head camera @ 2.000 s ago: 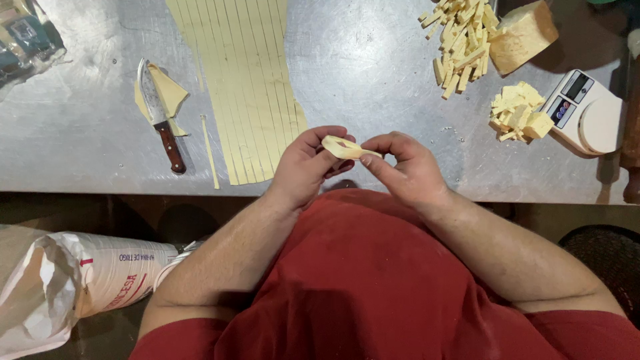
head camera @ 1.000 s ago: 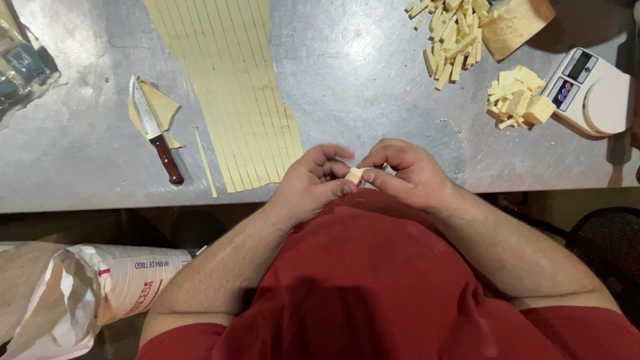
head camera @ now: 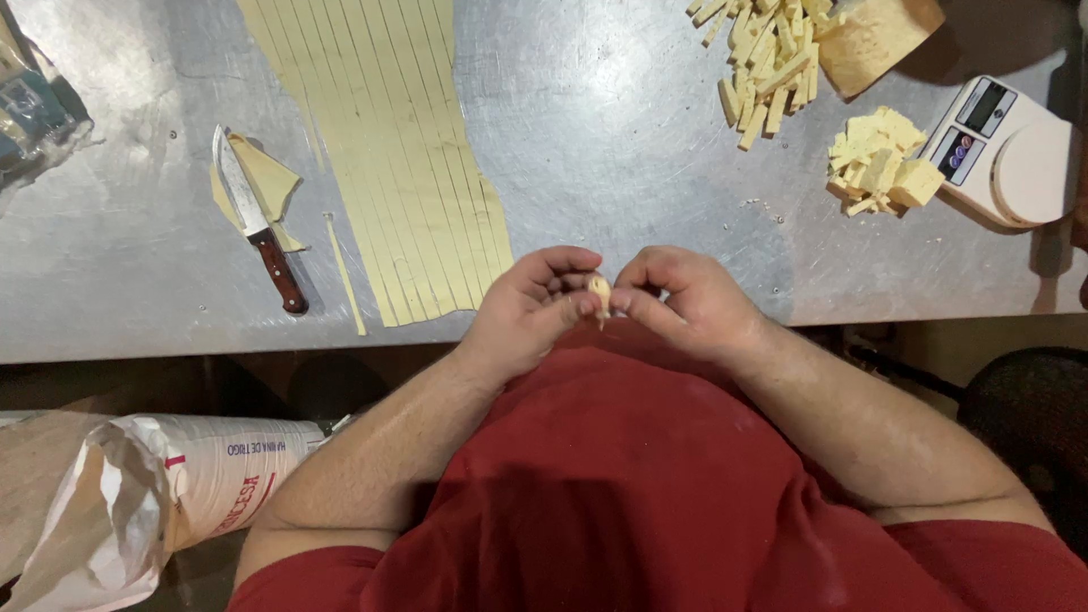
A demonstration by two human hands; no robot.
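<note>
A small piece of pale dough (head camera: 600,289) is pinched between the thumb and fingers of my left hand (head camera: 544,310), just over the near edge of the table. My right hand (head camera: 680,297) touches its right side with thumb and forefinger; how firmly it grips is hard to see. To the left lies a rolled-out sheet of dough (head camera: 391,161) cut into long narrow strips. One loose dough strip (head camera: 344,276) lies beside it. A knife with a wooden handle (head camera: 279,270) rests partly on dough scraps (head camera: 270,183).
Cheese sticks (head camera: 773,72) are piled at the back right, beside a cheese block (head camera: 880,42). Smaller cheese pieces (head camera: 880,161) touch a white kitchen scale (head camera: 1003,153). Plastic packaging (head camera: 38,110) lies at the far left of the metal table. Below stands an opened flour sack (head camera: 229,467).
The dough between my hands was a longer looped strip two seconds ago and is now a small compact piece. Both hands stay close together.
</note>
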